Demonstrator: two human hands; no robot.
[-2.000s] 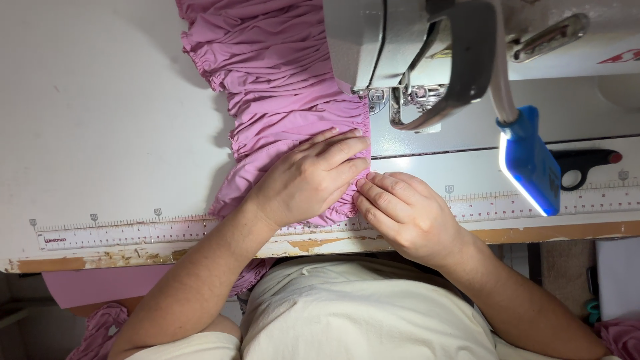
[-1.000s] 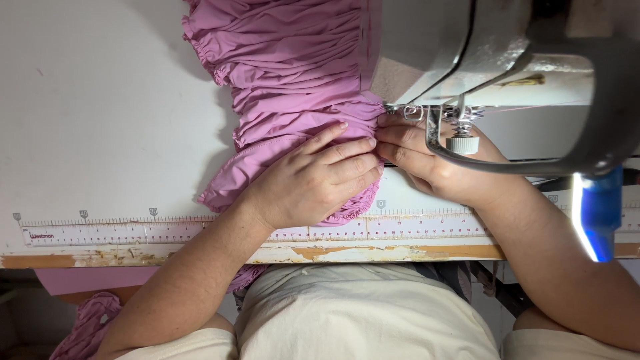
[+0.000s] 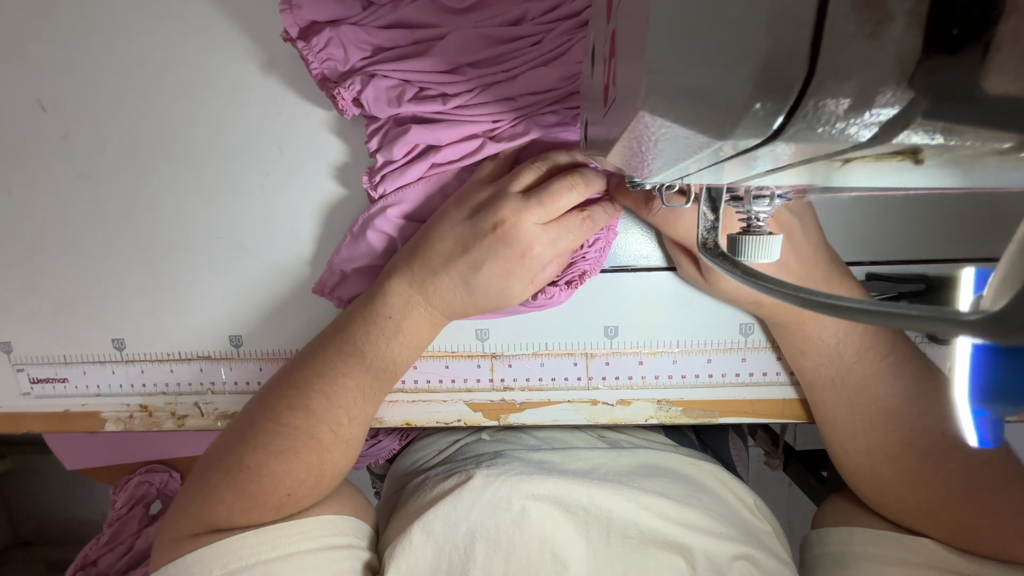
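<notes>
Gathered pink fabric (image 3: 472,88) lies on the white table, its right edge running under the head of a sewing machine (image 3: 720,88). My left hand (image 3: 512,232) rests on the fabric, fingers bent toward its right edge. Beyond the machine's thread tension knob (image 3: 754,246) and a curved metal bar, my right hand (image 3: 696,232) reaches in, its fingertips meeting the fabric edge beside my left fingers. Those right fingertips are partly hidden, and a pinch on the edge is likely but not fully visible. The needle and presser foot are hidden behind the machine head.
A ruler strip (image 3: 320,372) runs along the worn front edge of the table (image 3: 520,412). A blue lamp (image 3: 986,392) glows at the right. Dark-handled scissors (image 3: 896,286) lie partly hidden behind my right forearm. More pink fabric (image 3: 132,512) hangs below the table at left.
My right hand has moved from the fabric's lower right edge, in front of the machine, to beside and partly behind the machine head. My left hand stays on the fabric. The view has shifted.
</notes>
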